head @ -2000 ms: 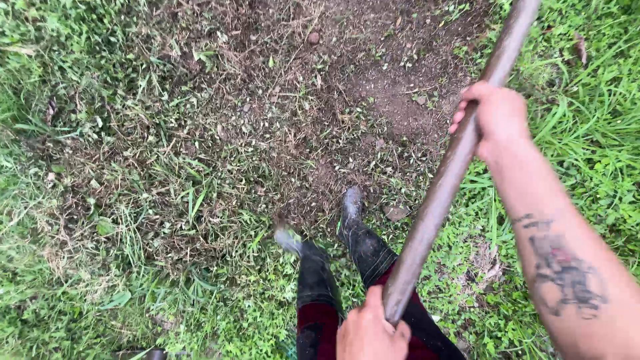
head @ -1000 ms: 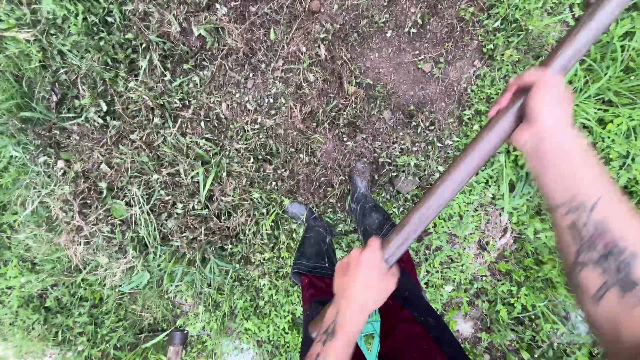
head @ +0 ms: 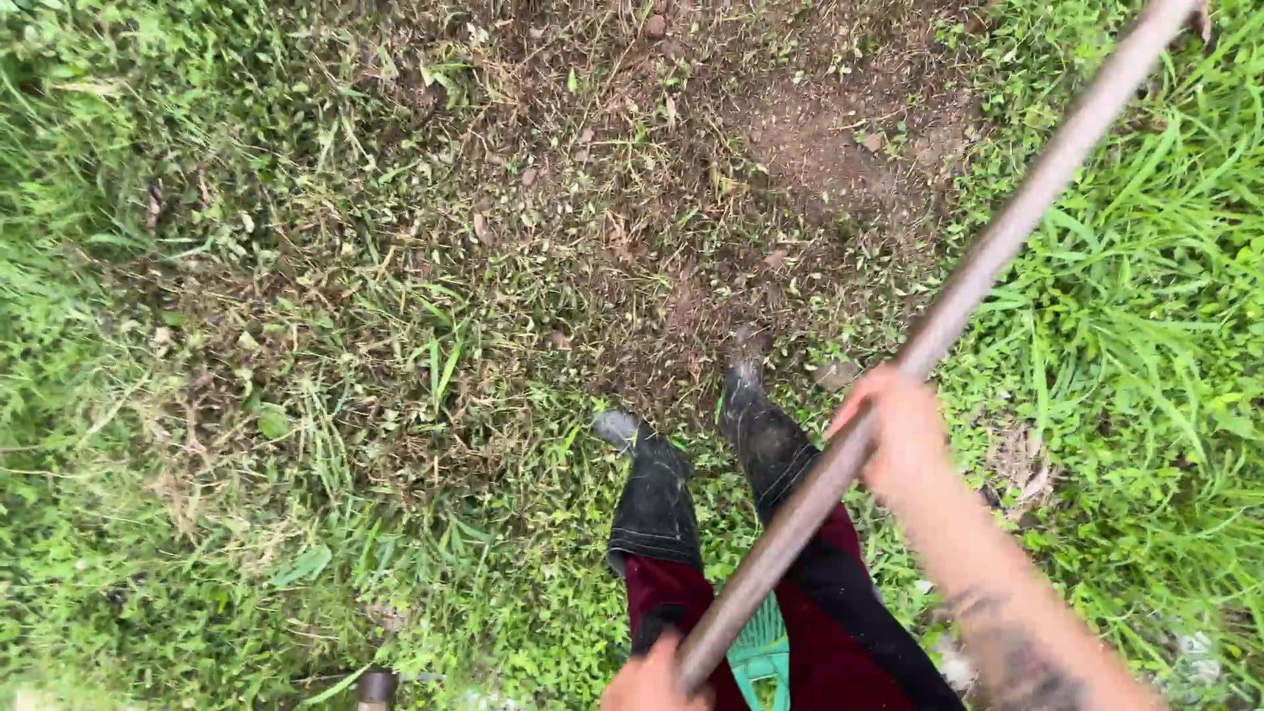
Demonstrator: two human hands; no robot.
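Observation:
A long brown pole-like tool handle runs slantwise from the bottom middle to the top right, where its far end leaves the view. My left hand is closed round its lower end at the bottom edge. Farther up the handle, in front of my right leg, my right hand grips it; the forearm is tattooed and blurred. Below the handle are my black boots and dark red and black trousers. A green slotted plastic thing shows between my legs, partly behind the handle.
Cut grass and weeds lie over the ground left of my boots. Bare brown soil shows ahead. Tall green grass grows at the right. A small stone is near my right boot. A cylindrical end of something shows at the bottom left.
Both hands keep hold of the handle. Since one second ago my right hand has moved down and nearer to my legs, and my left hand has moved lower toward the bottom edge.

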